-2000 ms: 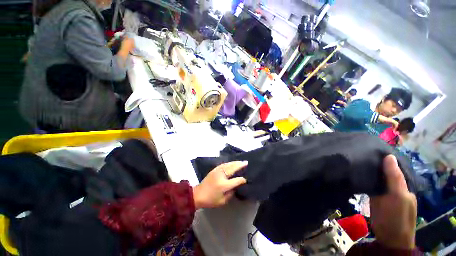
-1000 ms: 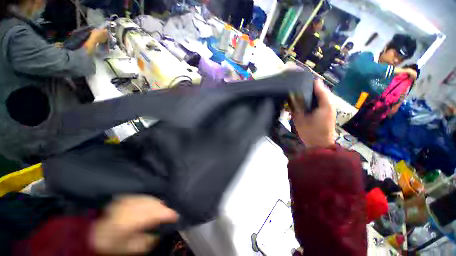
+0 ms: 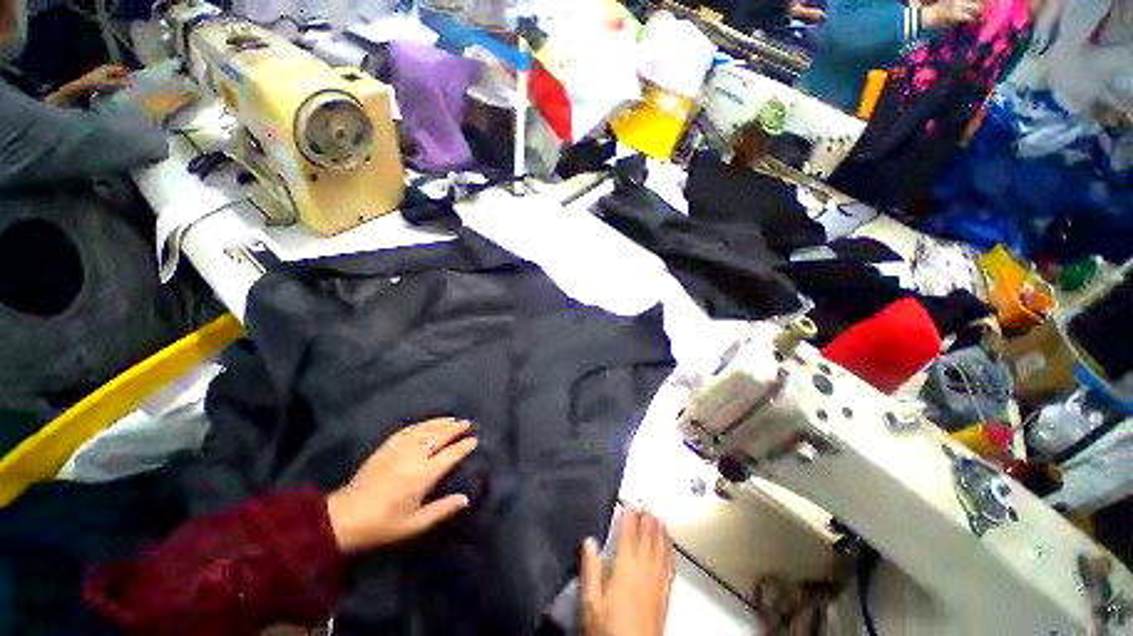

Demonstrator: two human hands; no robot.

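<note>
A part-sewn black garment (image 3: 435, 336) lies spread on the white table, its left side hanging over the table edge toward the yellow-rimmed bin. My left hand (image 3: 404, 485) lies flat on the garment with fingers spread, holding nothing. My right hand (image 3: 631, 578) is at the garment's right edge near the machine bed, partly cut off by the bottom of the picture; whether it grips the cloth is hidden. The white lockstitch sewing machine (image 3: 857, 435) stands to the right of the garment.
The bin's yellow rim (image 3: 124, 391) is at the left. A beige sewing machine (image 3: 304, 124) stands beyond the garment. Black cut pieces (image 3: 708, 255) and a red cone (image 3: 885, 344) lie behind my machine. A person in grey (image 3: 75, 162) is at far left, another in teal (image 3: 857, 44) at the back.
The black garment, held up in the air before, now lies spread on the table. My left hand rests on it, and my right hand has come down beside the machine. The view has tilted down.
</note>
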